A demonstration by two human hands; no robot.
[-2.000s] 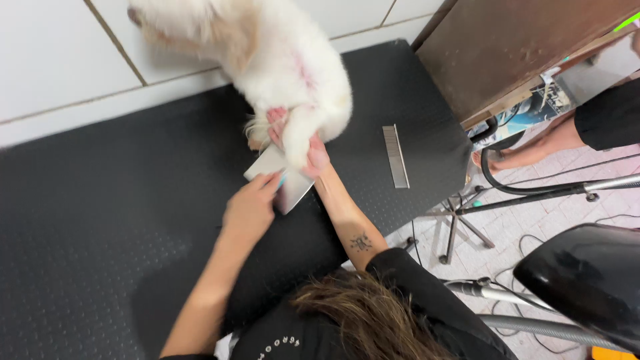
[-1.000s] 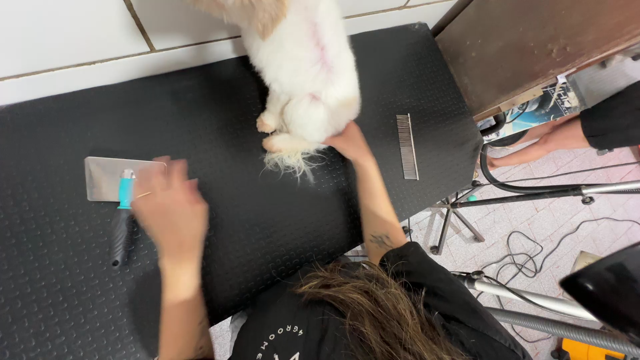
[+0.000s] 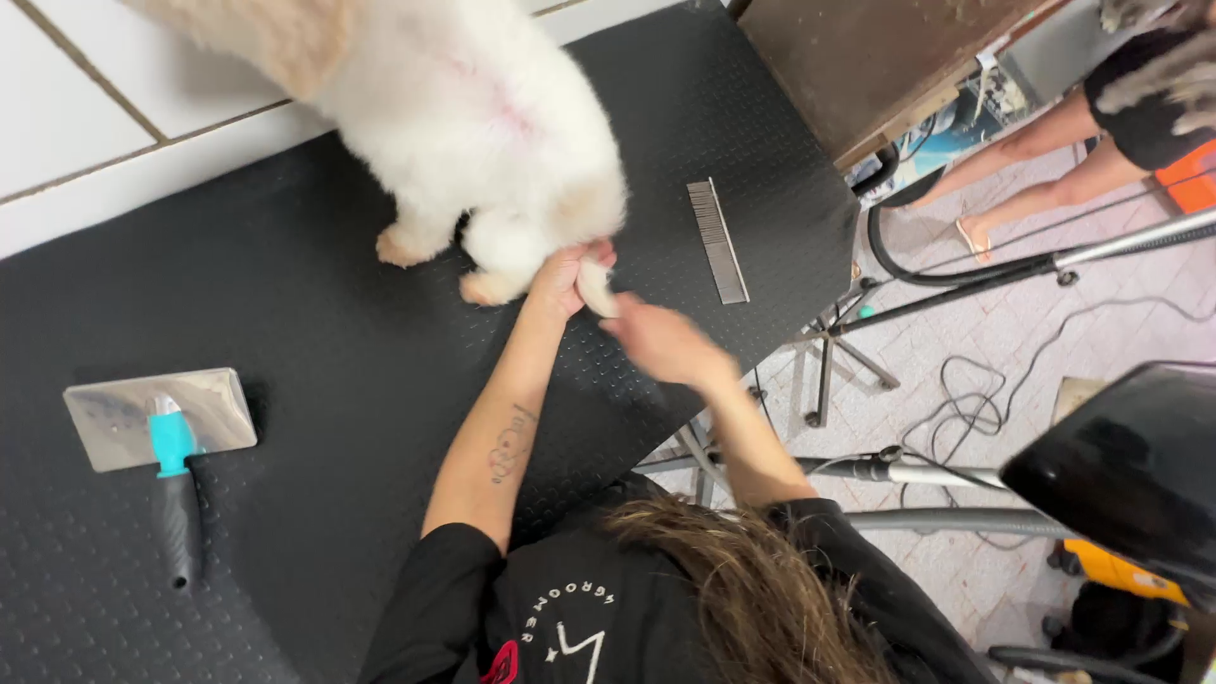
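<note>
A white dog (image 3: pixel 494 123) with tan fur on its head and paws stands on the black grooming table, rump towards me. Pink skin shows through the coat on its back. My left hand (image 3: pixel 567 277) is closed round the base of its tail (image 3: pixel 596 288), against the rump. Slightly blurred, my right hand (image 3: pixel 665 342) pinches the tail's lower end. To the right of the dog lies a metal grooming comb (image 3: pixel 718 242). A slicker brush (image 3: pixel 176 432) with a teal neck and black handle lies far left, the back of its head facing up.
The textured black table top (image 3: pixel 313 332) meets a white tiled wall (image 3: pixel 66 104). Beyond its right edge are a wheeled stand (image 3: pixel 825 332), a black hose, loose cables (image 3: pixel 978 399) and a dark glossy appliance (image 3: pixel 1121 465). Another person's bare legs (image 3: pixel 1035 171) show at upper right.
My left hand held the slicker brush at the dog's paw, then let it go on the table's left side. It has since moved right to the tail. My right hand has moved from the rump to the tail's end.
</note>
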